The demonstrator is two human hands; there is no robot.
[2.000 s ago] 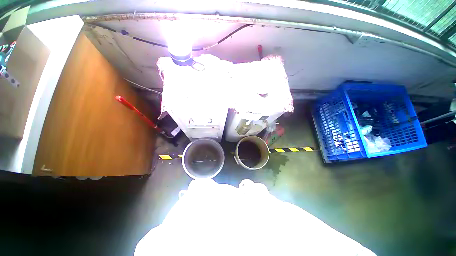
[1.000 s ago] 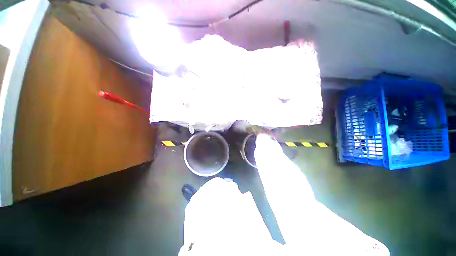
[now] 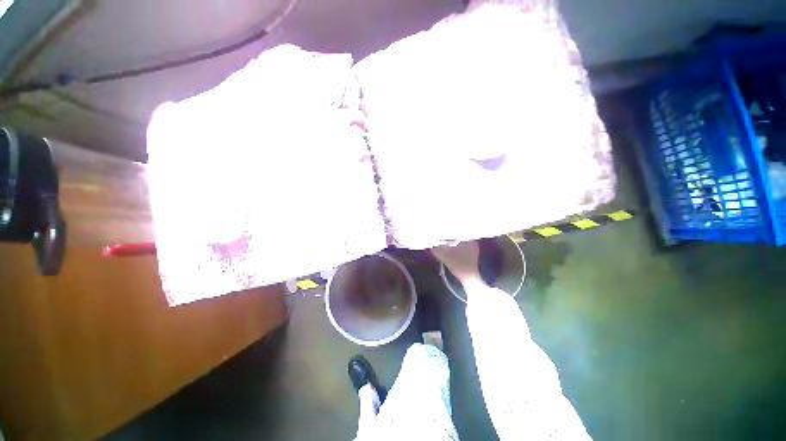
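Observation:
My right hand [image 3: 461, 257] is at the front edge of the right white cloth-covered box [image 3: 483, 112], above the right round bucket [image 3: 522, 269]. Its sleeve is washed-out white. The fingers are blurred and partly hidden at the box edge, so I cannot tell whether they hold anything. The left cloth-covered box [image 3: 258, 181] stands beside it, also overexposed. The left round bucket [image 3: 371, 299] is open on the floor below the boxes. My left hand is not in view.
An orange-brown wooden panel [image 3: 129, 336] is at the left, with a black handled container [image 3: 28, 185] and a red rod [image 3: 129, 250] near it. A blue slatted crate [image 3: 702, 164] is at the right. Yellow-black tape [image 3: 586, 224] crosses the floor. A dark shoe [image 3: 360, 370] shows below.
The view has moved closer and tilted. The covered boxes look larger, and my right hand has come in to the right box's front edge. The black container has come into view.

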